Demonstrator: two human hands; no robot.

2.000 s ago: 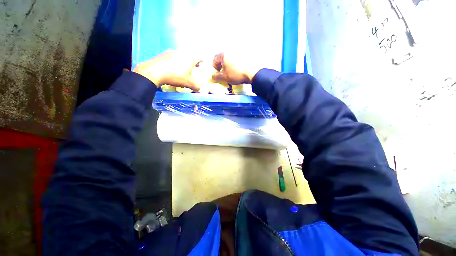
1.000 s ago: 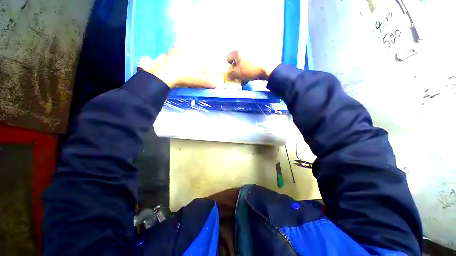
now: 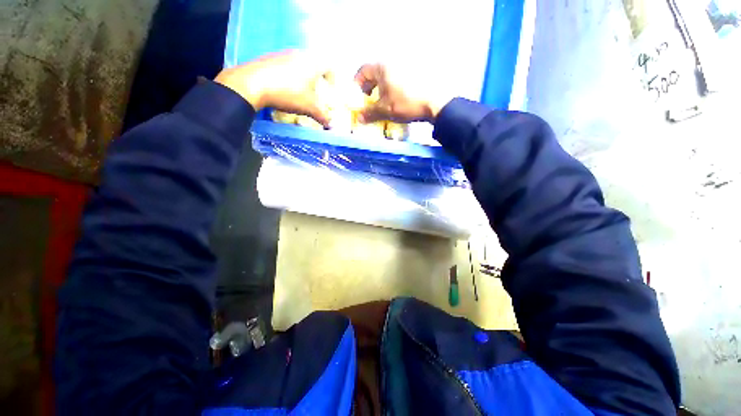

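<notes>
Several small cream-yellow moulded pieces (image 3: 395,130) lie along the near edge inside the blue tray (image 3: 505,57). Glare washes out much of the tray. My left hand (image 3: 286,84) is over the tray's near left part, its fingers curved at the pale pieces. My right hand (image 3: 390,99) is just right of it, thumb and fingers curled round at a yellowish piece. Both hands are bare. Glare hides the fingertips, so I cannot tell exactly what each hand holds.
A white film roll (image 3: 357,195) lies before the tray. A green-handled tool (image 3: 453,288) and dark cutters or tweezers (image 3: 491,270) lie on the pale table (image 3: 357,272). A marked pale panel (image 3: 691,219) stands right; a red-framed machine (image 3: 69,203) stands left.
Compared with a second ago, both hands are higher in the view and the yellowish pieces along the near edge show more. The tray has shifted rightward in the view.
</notes>
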